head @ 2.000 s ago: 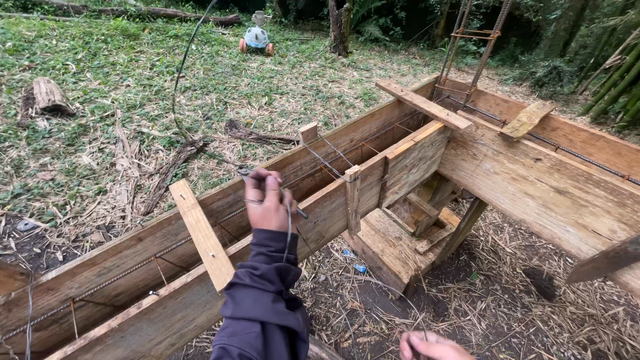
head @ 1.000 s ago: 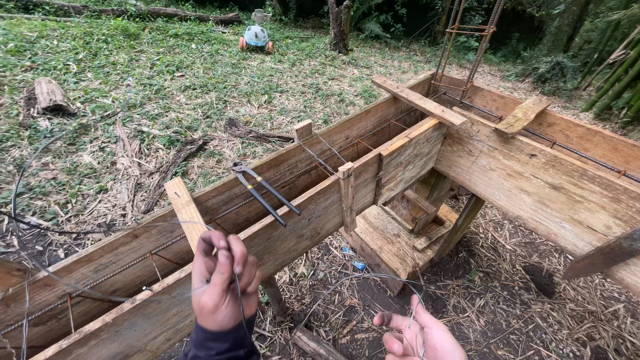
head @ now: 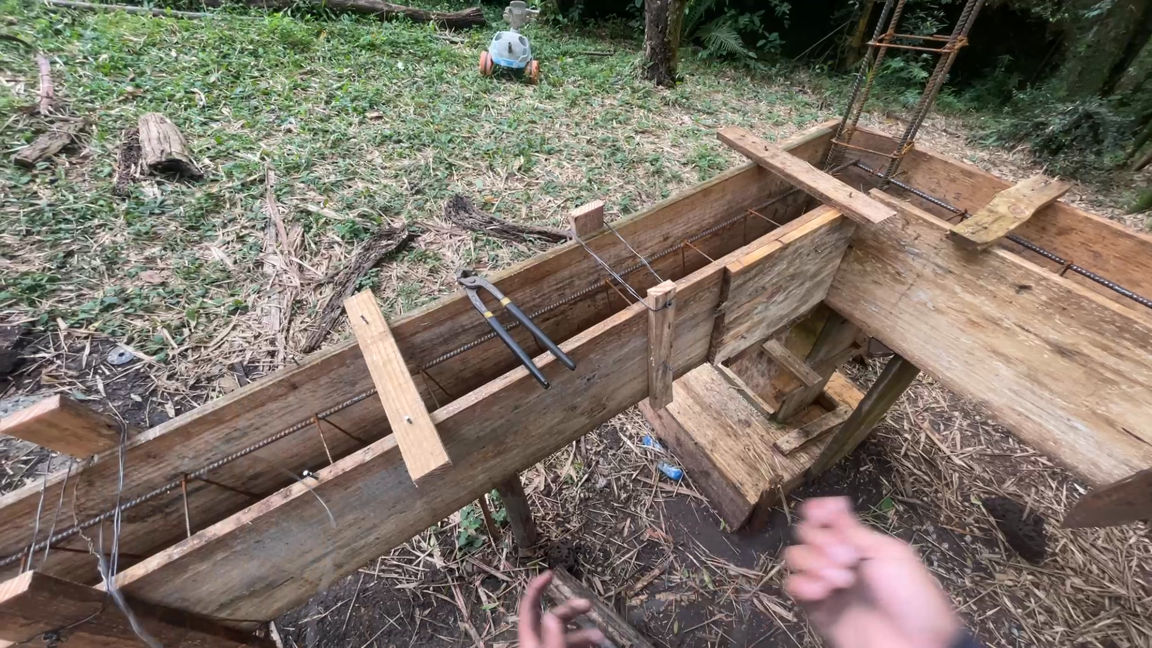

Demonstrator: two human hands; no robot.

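My left hand [head: 556, 616] shows only its fingers at the bottom edge, spread apart with nothing seen between them. At the lower right my right hand [head: 864, 576] is blurred, its fingers curled; whether it holds wire cannot be told. End-cutting nippers [head: 508, 326] with black handles lie open across the wooden formwork trough [head: 558, 382]. Ribbed rebar [head: 270, 441] with thin stirrups runs inside the trough. Twisted tie wire [head: 630, 261] links two wooden cleats across it. More loose wire [head: 115, 531] hangs at the left end.
A short board [head: 396, 382] and a longer one [head: 801, 175] bridge the trough. A second formwork beam [head: 990, 324] joins at the right, beside an upright rebar cage [head: 900, 90]. Below stands a wooden footing box [head: 720, 432]. A wheeled toy [head: 510, 52] sits on the grass.
Both hands have moved lower in view, away from the trough. The wire seen between them one second ago no longer shows there. The nippers, near my left hand two seconds ago, now lie by themselves.
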